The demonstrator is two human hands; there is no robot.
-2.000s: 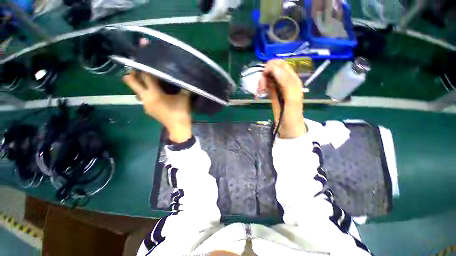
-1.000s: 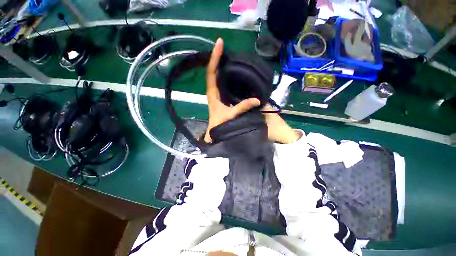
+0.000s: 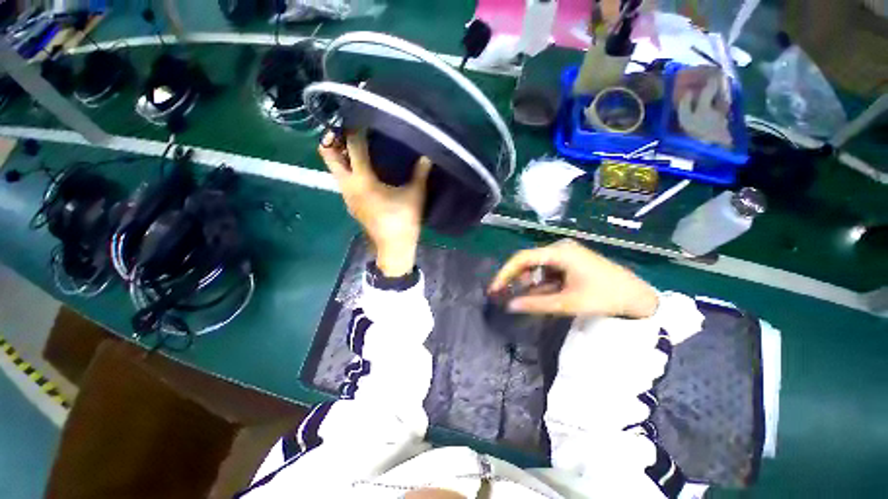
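A black headset (image 3: 438, 132) with two silver hoops is held up over the centre strip, left of the middle. My left hand (image 3: 385, 195) grips it from below, thumb and fingers around its dark underside. My right hand (image 3: 570, 281) is over the dark grey mat (image 3: 477, 370), fingers curled round a small dark thing, perhaps a bundled cable; it is blurred. The ear cups are partly hidden by my left hand and the hoops.
Several headsets (image 3: 161, 244) are piled on the left. Behind the strip stand a blue bin (image 3: 647, 161) with a tape roll (image 3: 615, 109), a yellow box (image 3: 628, 177), a crumpled tissue (image 3: 547, 188) and a white bottle (image 3: 716, 224). A cardboard carton (image 3: 146, 429) is below left.
The headset has turned and moved up, its hoops now arching to the upper right. My right hand has come away from the cups, down over the mat.
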